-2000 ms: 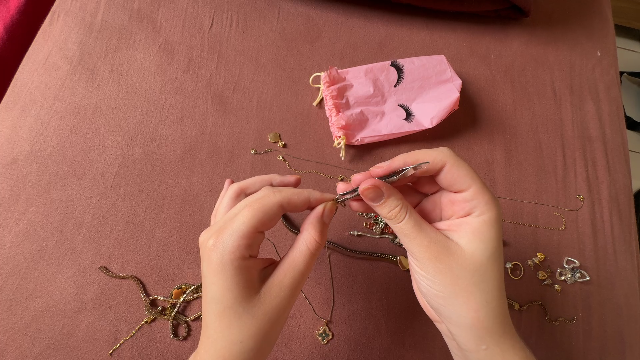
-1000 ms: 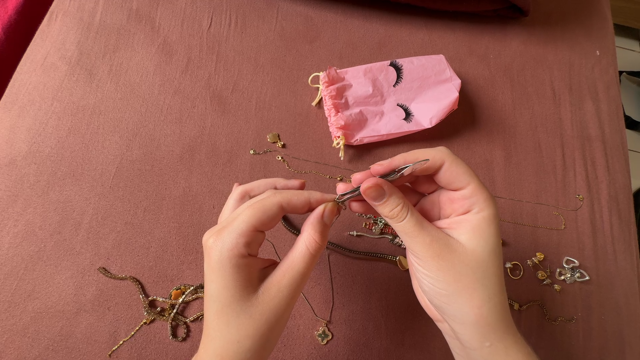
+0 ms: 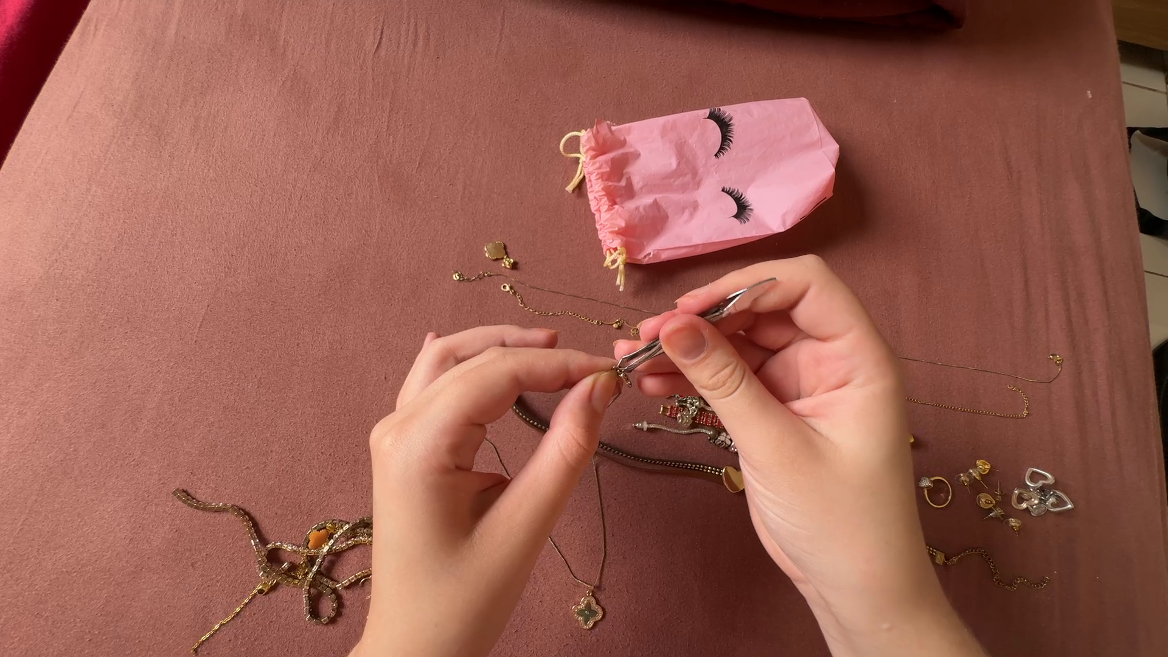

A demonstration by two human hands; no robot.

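Observation:
My left hand (image 3: pixel 493 456) pinches a tiny metal jewelry piece (image 3: pixel 623 374) between thumb and forefinger. In my right hand (image 3: pixel 803 411) are slim metal tweezers (image 3: pixel 721 310), held between thumb and fingers, their tips touching that small piece. A thin chain necklace (image 3: pixel 599 538) with a clover-shaped pendant (image 3: pixel 588 610) hangs or lies below my hands; whether it joins the pinched piece is hidden. Behind the fingers lie a dark beaded chain with a gold heart (image 3: pixel 733 479) and red and silver bracelets (image 3: pixel 691 415), partly covered by my right hand.
A pink drawstring pouch (image 3: pixel 712 182) with printed eyelashes lies beyond my hands on the brownish-pink cloth (image 3: pixel 274 228). Tangled chains (image 3: pixel 310 557) are at lower left. Fine necklaces (image 3: pixel 566 313) lie behind my hands. On the right are a ring (image 3: pixel 935 492), small earrings (image 3: pixel 985 500) and silver hearts (image 3: pixel 1040 497).

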